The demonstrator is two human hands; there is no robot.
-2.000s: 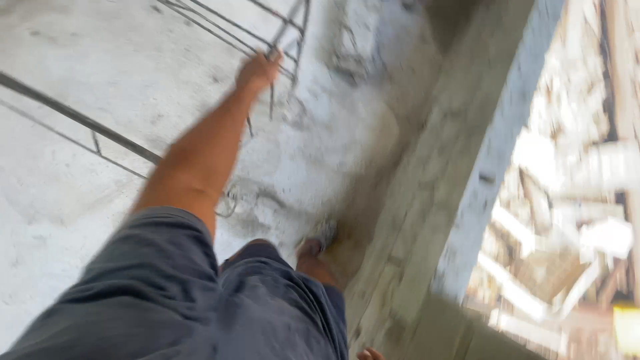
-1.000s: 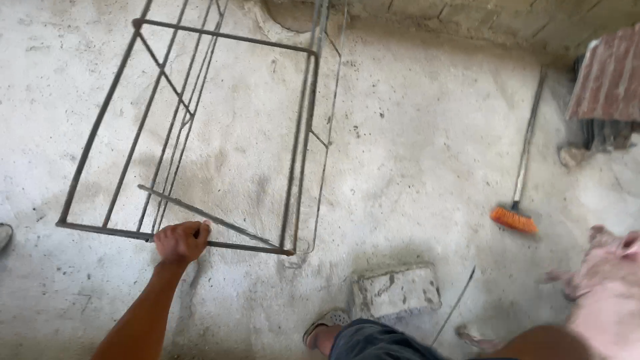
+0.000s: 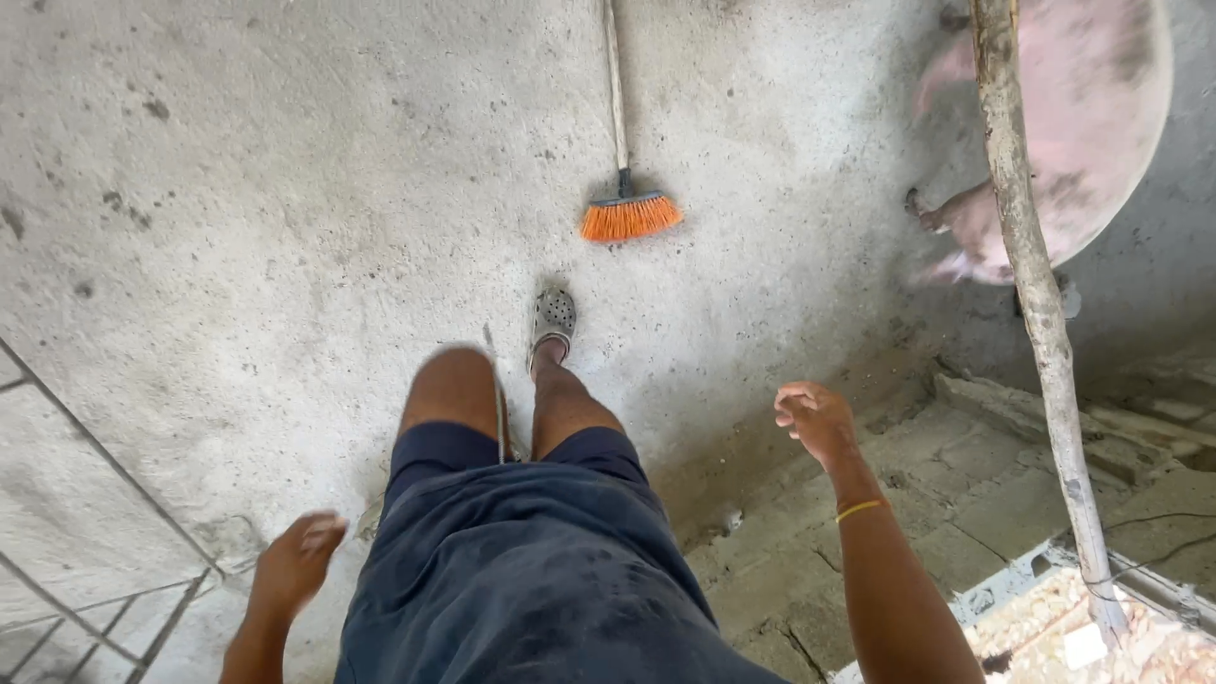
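Observation:
My left hand hangs at the lower left, blurred, with its fingers loosely curled and no object visible in it. Just left of it, apart from the hand, part of a metal rod frame rests on the concrete floor. On the right, my right hand is held out over the floor near the block wall, fingers curled, with nothing seen in it; a yellow band circles that wrist. A broom with orange bristles lies ahead of my foot, its handle pointing away.
At the upper right a pig lies on the floor behind an upright wooden pole. A concrete block wall runs along the lower right, with rubble beyond it. My clog is on the floor short of the broom.
My left hand has let go of the metal rod frame, which is now at the lower left. My right hand has come into view. The view has swung toward the broom and the pig.

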